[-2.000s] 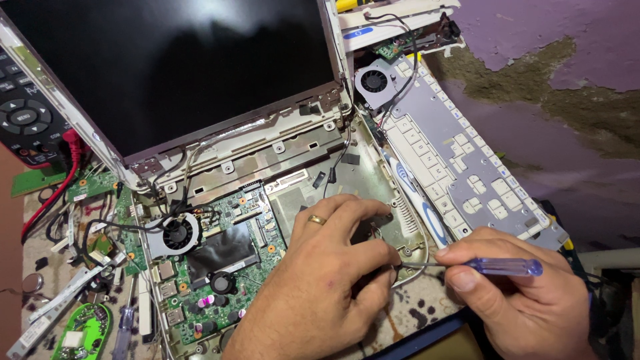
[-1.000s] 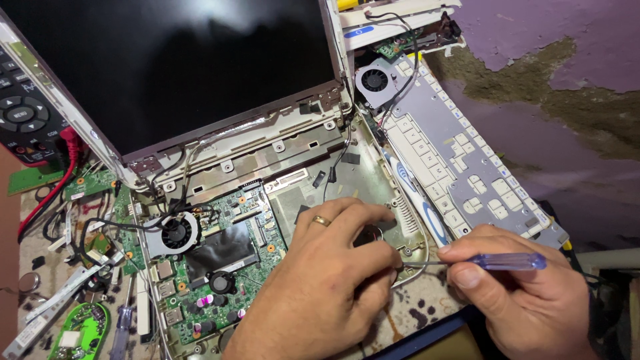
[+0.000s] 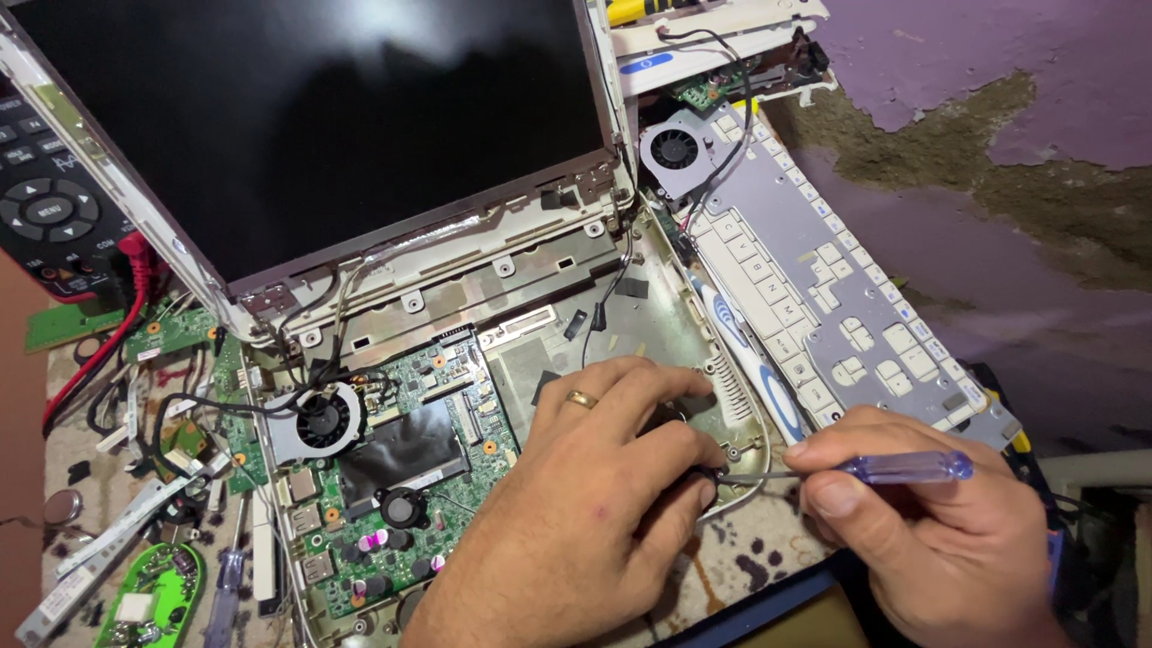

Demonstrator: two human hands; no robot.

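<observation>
My right hand (image 3: 909, 522) grips a screwdriver with a clear purple handle (image 3: 909, 466). Its thin shaft points left, and its tip meets the fingertips of my left hand (image 3: 621, 468) near the front right corner of an open laptop base (image 3: 738, 360). My left hand, with a ring on one finger, has its fingers curled around a small dark part (image 3: 670, 412), mostly hidden beneath them. What the tip touches cannot be seen. Left of my hand lie a green motherboard (image 3: 432, 378) and a small cooling fan (image 3: 324, 421). The laptop screen (image 3: 315, 117) stands raised behind.
A partly stripped keyboard (image 3: 774, 270) with a second fan (image 3: 675, 148) and a toothbrush (image 3: 747, 351) lie along the right side. At left are a multimeter (image 3: 54, 198), red lead (image 3: 135, 315), loose circuit boards, another screwdriver (image 3: 227, 576) and a green-cased board (image 3: 148, 594). A purple wall (image 3: 990, 252) rises at right.
</observation>
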